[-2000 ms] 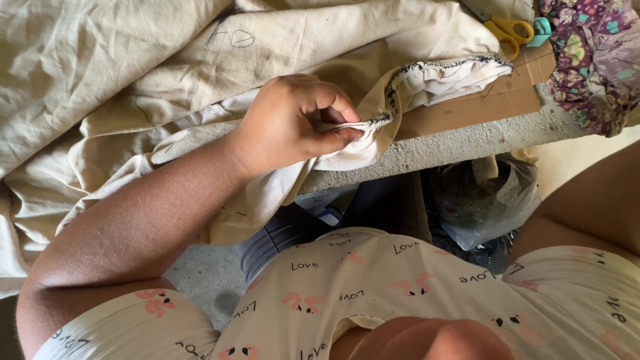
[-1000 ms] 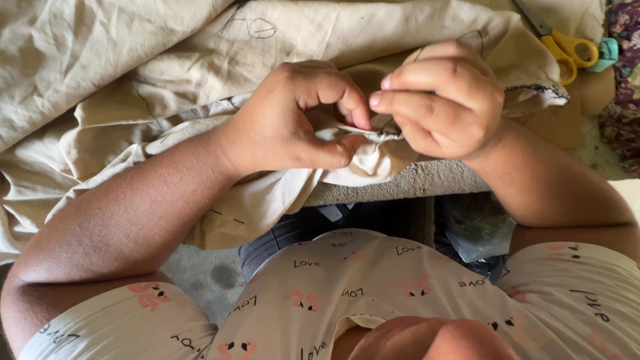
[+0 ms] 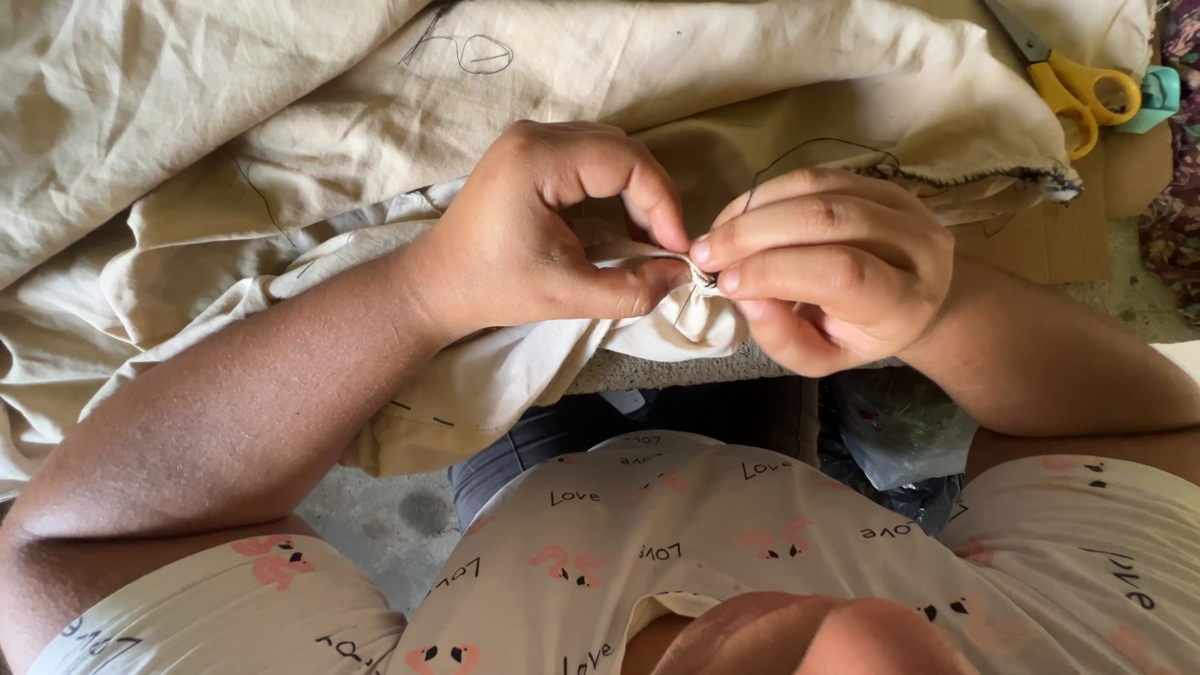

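Note:
My left hand (image 3: 581,234) pinches the folded edge of a cream cloth (image 3: 694,323) between thumb and index finger. Close against it on the right, my right hand (image 3: 834,262) has its fingertips at the same edge, beside dark stitches. What looks like a thin needle (image 3: 685,306) pokes out below the edge; whether my right fingers grip it cannot be told. A dark thread (image 3: 816,141) loops up behind my right hand toward the cloth's dark-stitched edge (image 3: 994,175). More of the cloth spreads to the left, under my left forearm.
Yellow-handled scissors (image 3: 1078,89) lie at the upper right beside a teal object (image 3: 1153,98). Cardboard (image 3: 1050,244) and a flowered purple cloth (image 3: 1181,187) are at the right. A loose dark thread (image 3: 483,54) lies on the cloth. Below the slab's edge (image 3: 647,370) is a plastic bag (image 3: 905,431).
My right hand, out of view two seconds ago, came in by one second ago and now meets the cloth edge beside my left fingers. My left hand keeps its pinch.

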